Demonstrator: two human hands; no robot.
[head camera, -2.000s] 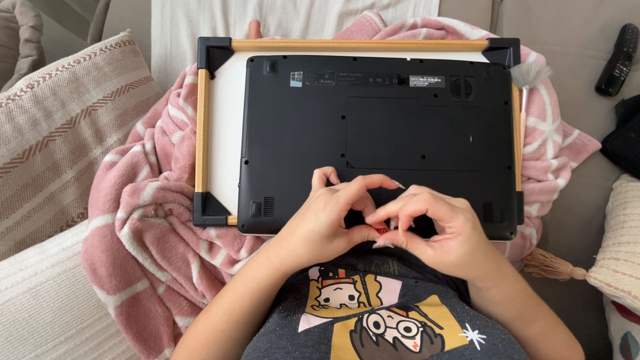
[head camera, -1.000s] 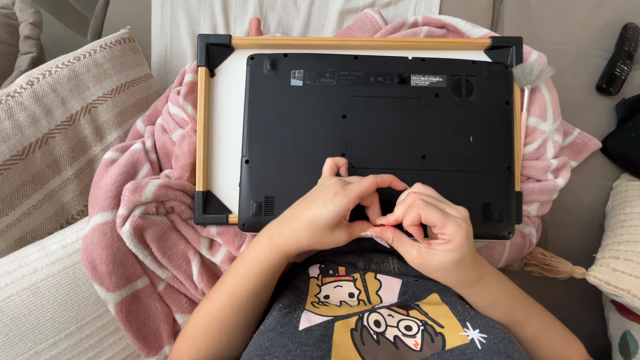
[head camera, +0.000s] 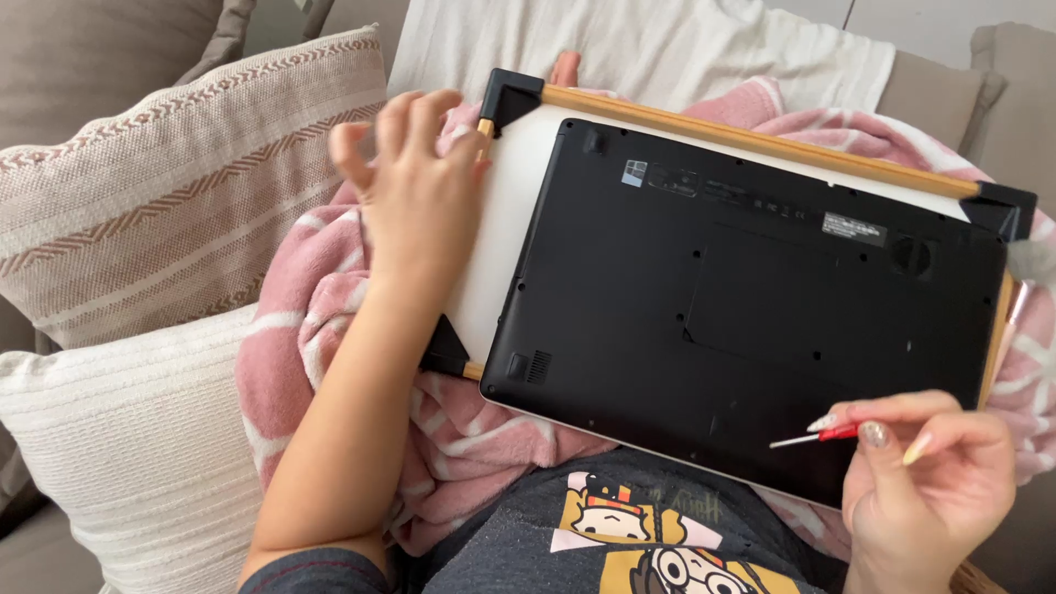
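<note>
A black laptop (head camera: 759, 305) lies upside down, its base cover showing, on a white tray (head camera: 505, 206) with a wooden rim and black corners. Between the thumb and fingers of my right hand (head camera: 932, 478) is a small screwdriver (head camera: 833, 434) with a red handle; its metal shaft points left over the laptop's near edge. My left hand (head camera: 425, 190), slightly blurred, is raised beside the tray's far left corner with its fingers spread and bent. Nothing shows in it, though its palm is hidden.
A pink and white blanket (head camera: 297, 330) lies bunched under and around the tray. Two cushions, one patterned (head camera: 190, 181) and one white (head camera: 148, 445), lie at the left. A pale cloth (head camera: 643, 54) covers the seat beyond the tray. A brush (head camera: 1031, 264) is at the right edge.
My hands were together at the laptop's near edge and are now apart. The left has moved away to the tray's far left corner. The red screwdriver now shows clearly. The view has swung left.
</note>
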